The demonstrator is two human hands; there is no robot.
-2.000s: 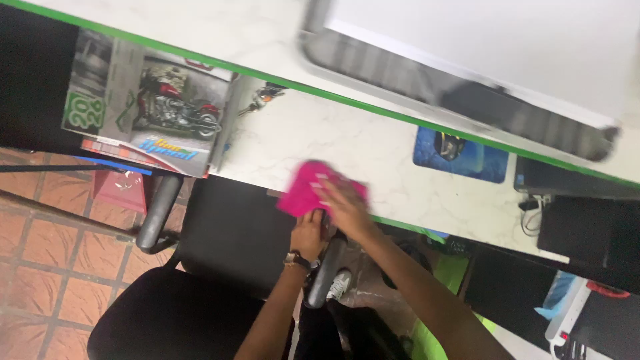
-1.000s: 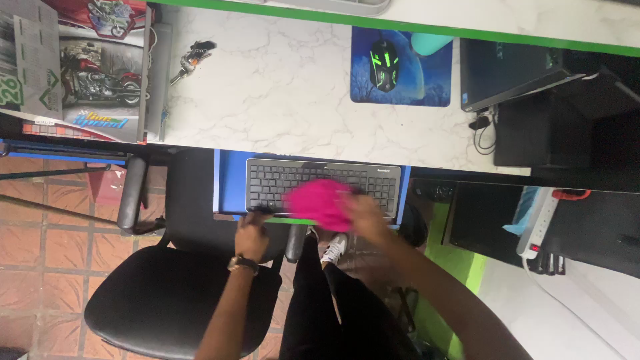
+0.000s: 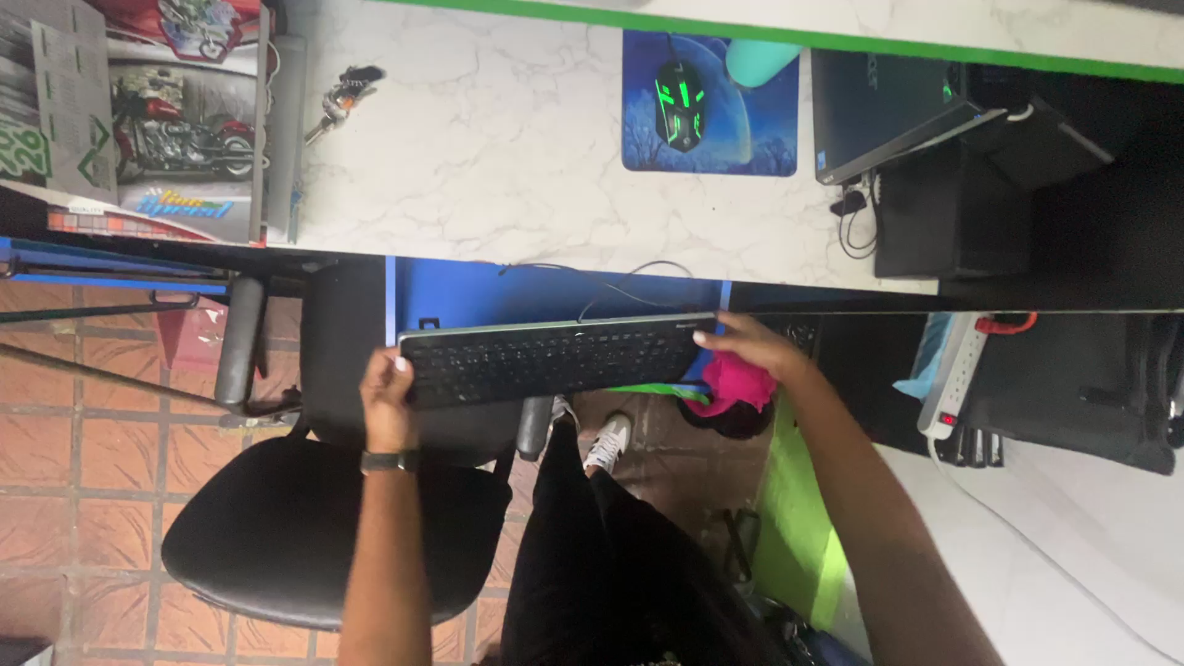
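Observation:
A black computer keyboard [image 3: 555, 359] is held tilted above the blue pull-out tray [image 3: 462, 291], its keys towards me. My left hand [image 3: 388, 393] grips its left end, thumb on the front. My right hand [image 3: 754, 347] grips the upper right corner and also holds a bright pink cloth [image 3: 738, 381], which hangs below the palm. A thin black cable [image 3: 624, 287] runs from the keyboard's back edge across the tray. Behind the tray is a white marbled desk top [image 3: 481, 148].
On the desk lie keys [image 3: 344, 100], a lit mouse [image 3: 680, 106] on a blue mouse pad [image 3: 643, 153] and a black computer case [image 3: 879, 111]. Boxes with motorcycle pictures [image 3: 185, 139] stand left. A black chair [image 3: 338, 532] is below; a power strip [image 3: 957, 379] is at right.
The keyboard, resting on the tray one second ago under the pink cloth, is now lifted and tilted in both hands. My left hand has taken its left end. The cloth has moved right, off the keys.

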